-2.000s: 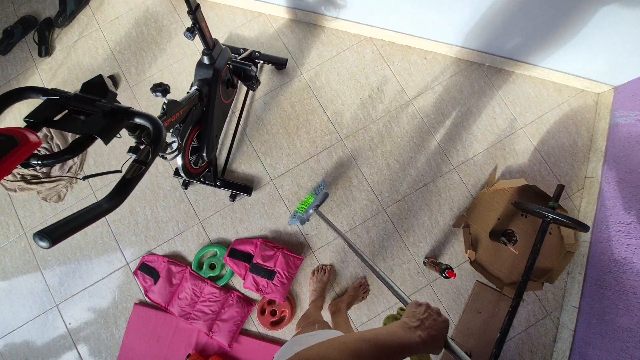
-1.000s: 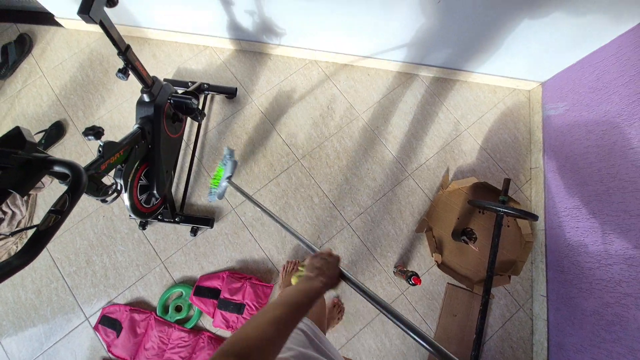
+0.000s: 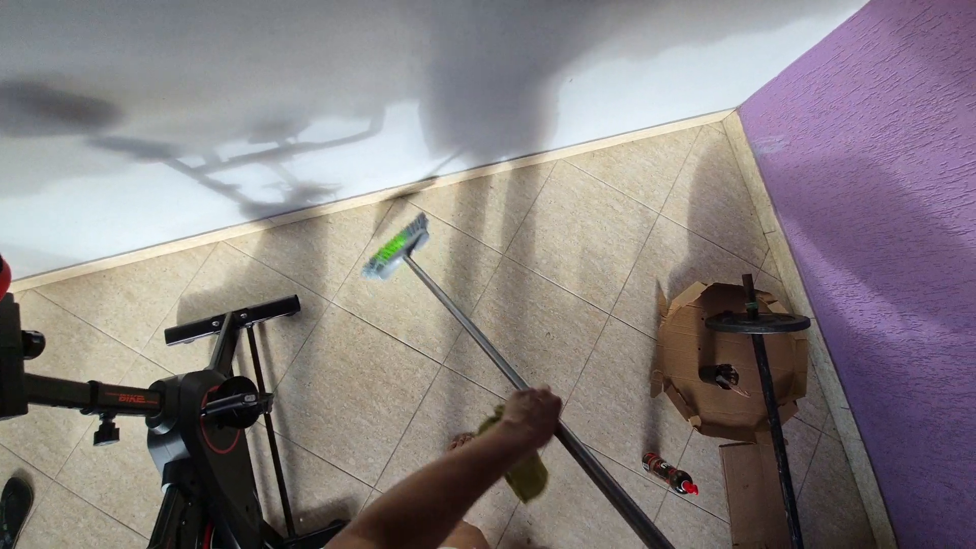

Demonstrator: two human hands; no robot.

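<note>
My left hand (image 3: 532, 417) is closed around the grey metal handle of a broom (image 3: 469, 328). The handle runs from the lower right up to a head with green and bluish-grey bristles, which is over the floor tiles near the white wall. An olive-green item (image 3: 526, 476), perhaps a cloth, shows behind and below my left wrist; whether the hand holds it too cannot be told. My right hand is outside the view.
A black exercise bike (image 3: 191, 427) stands at lower left, near a dark shoe (image 3: 15, 503). At right, a barbell (image 3: 770, 404) with a plate lies across flattened cardboard (image 3: 679, 366). A bottle with a red cap (image 3: 667, 473) lies beside it. Walls (image 3: 862, 229) meet at upper right.
The view has shifted toward the white wall. The broom head has moved closer to that wall's base. The pink weights and green plate seen earlier have left the view. My left hand stays on the handle.
</note>
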